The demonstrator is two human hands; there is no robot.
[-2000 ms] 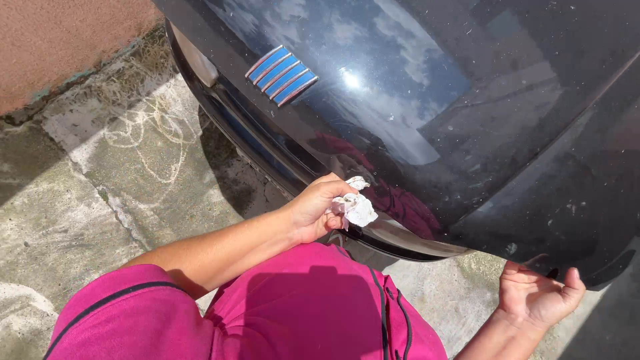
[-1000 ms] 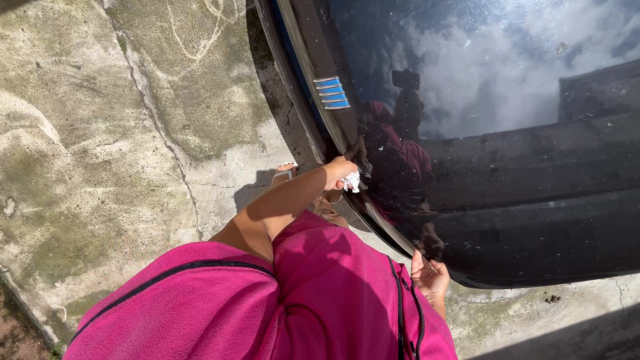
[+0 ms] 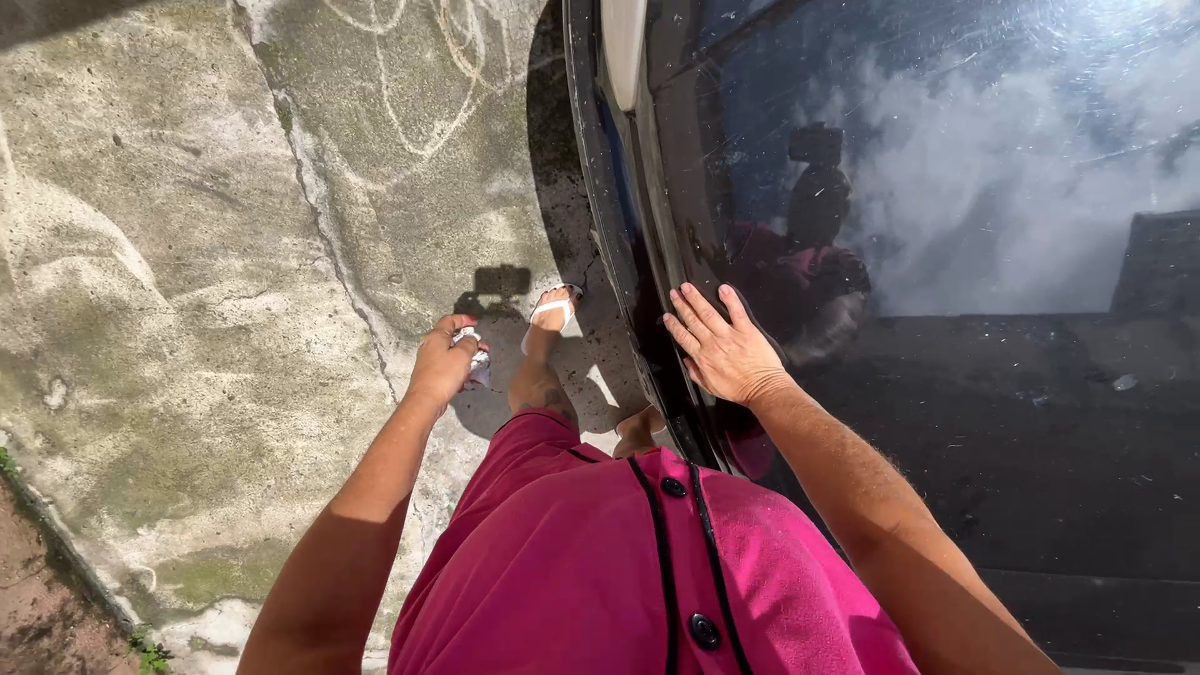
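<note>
My left hand (image 3: 447, 364) is closed around a crumpled white cloth or paper (image 3: 476, 361), held over the concrete and away from the car. My right hand (image 3: 722, 345) lies palm down, fingers spread, near the front edge of the dark car hood (image 3: 937, 403) and holds nothing. The glossy hood has small specks and scratches and reflects clouds and a person. Below the hood edge runs the dark front bumper (image 3: 614, 206), with a pale headlight (image 3: 623, 52) farther along it.
Cracked, stained concrete (image 3: 216, 309) spreads out on the left, with pale curved marks. My foot in a white flip-flop (image 3: 553, 309) stands beside the bumper. A low edge (image 3: 66, 553) with weeds borders brownish ground at the lower left.
My left hand has moved away from the car's front edge with the white cloth or paper still in it. My right hand has left the hood's corner and now rests on top. The view has shifted considerably.
</note>
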